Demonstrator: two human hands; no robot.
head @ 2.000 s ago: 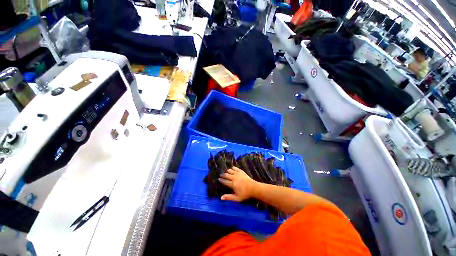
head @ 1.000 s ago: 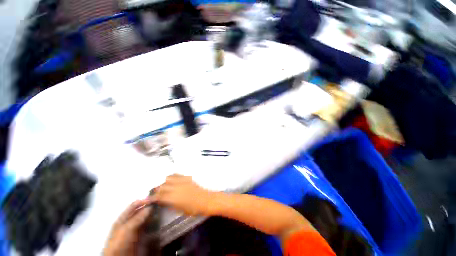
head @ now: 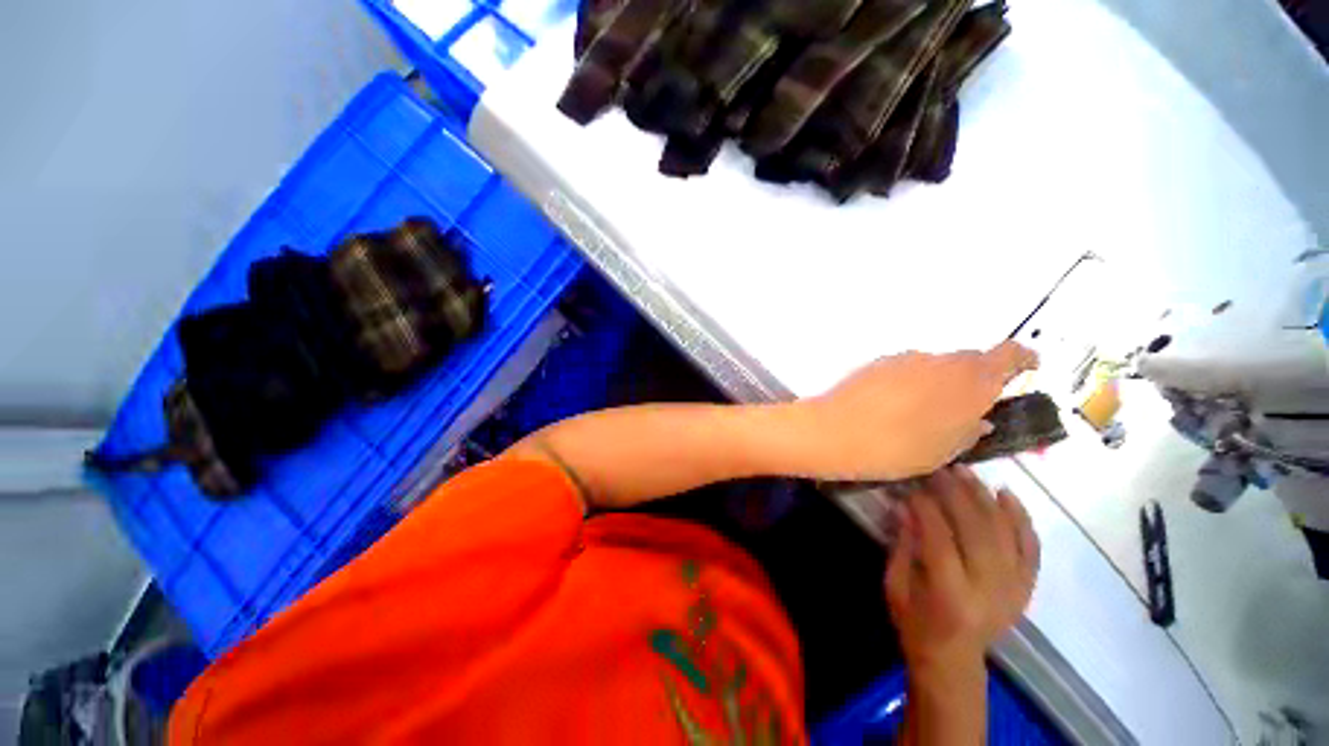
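A dark plaid strip [head: 1025, 424] lies on the white table just left of the machine's presser foot and needle area [head: 1114, 432]. My left hand [head: 921, 414] reaches across the front edge and presses on the strip with its fingers. My right hand [head: 965, 561] is just below, slightly blurred, with its fingertips at the strip's near side. My hands cover much of the strip. A fanned pile of plaid strips [head: 816, 88] lies at the table's far left.
Black thread snips [head: 1156, 563] lie right of my right hand. A blue crate surface [head: 328, 510] beside the table holds bundled dark and plaid pieces [head: 314, 335]. The table's ruler-marked grey edge [head: 656, 292] runs diagonally. Another blue crate [head: 875, 711] shows at the bottom.
The view has swung from the right-hand crates to the table's left side. My right hand has left the crate's strips, and both hands are now at a strip near the needle.
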